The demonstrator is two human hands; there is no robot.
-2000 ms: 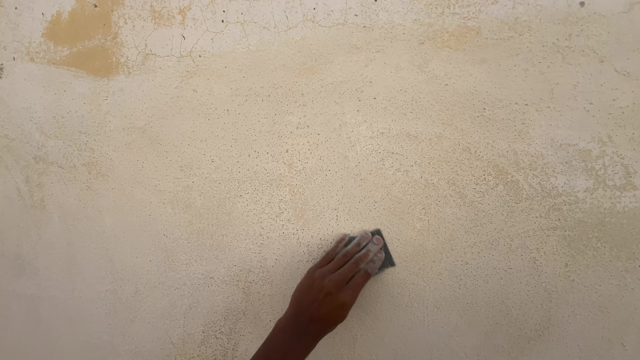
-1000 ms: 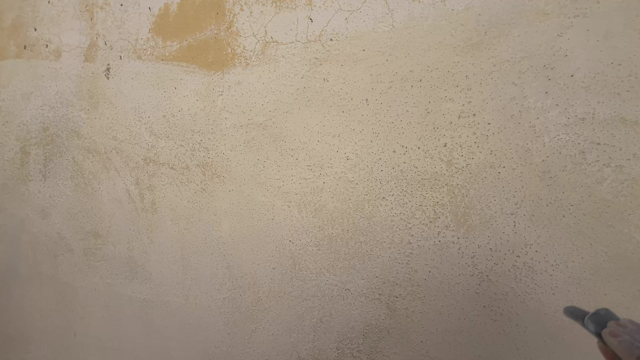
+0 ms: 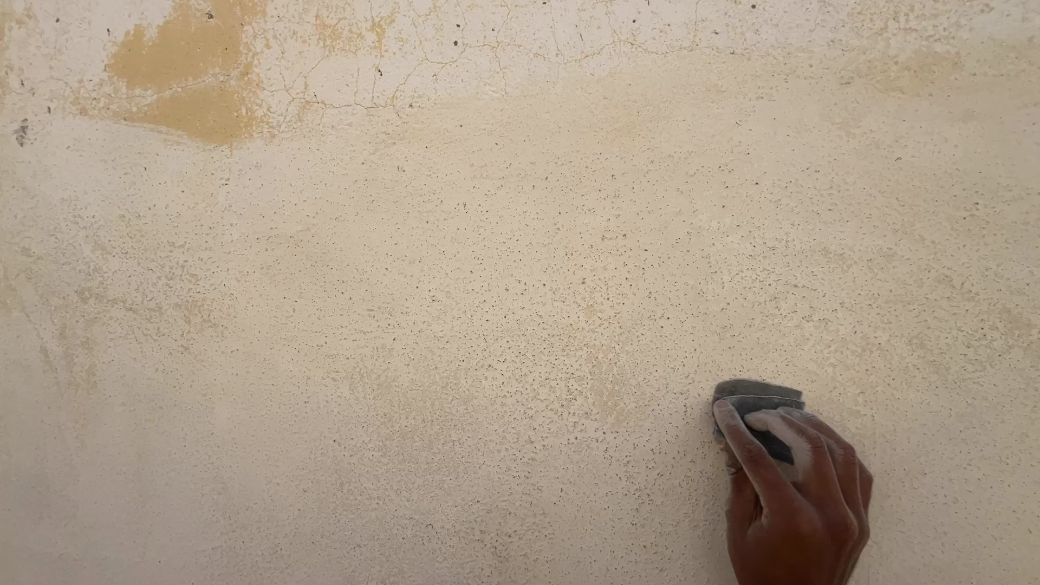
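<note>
My right hand (image 3: 800,496) is at the lower right with its back toward me, the fingers bent and pale with dust. Its fingers hold a dark grey folded sheet, apparently sandpaper (image 3: 760,390), against a plastered wall (image 3: 455,325). The sheet's upper edge shows above the fingertips, and part of it is hidden under them. My left hand is out of the frame.
A bare ochre patch (image 3: 195,73) with flaking edges marks the wall's upper left. Fine cracks (image 3: 504,49) run across the top. Small dark pits and faint yellowish stains (image 3: 609,390) cover much of the surface.
One second ago only fingertips and the sheet showed at the lower right edge; now most of my right hand is in view. The view has shifted between frames.
</note>
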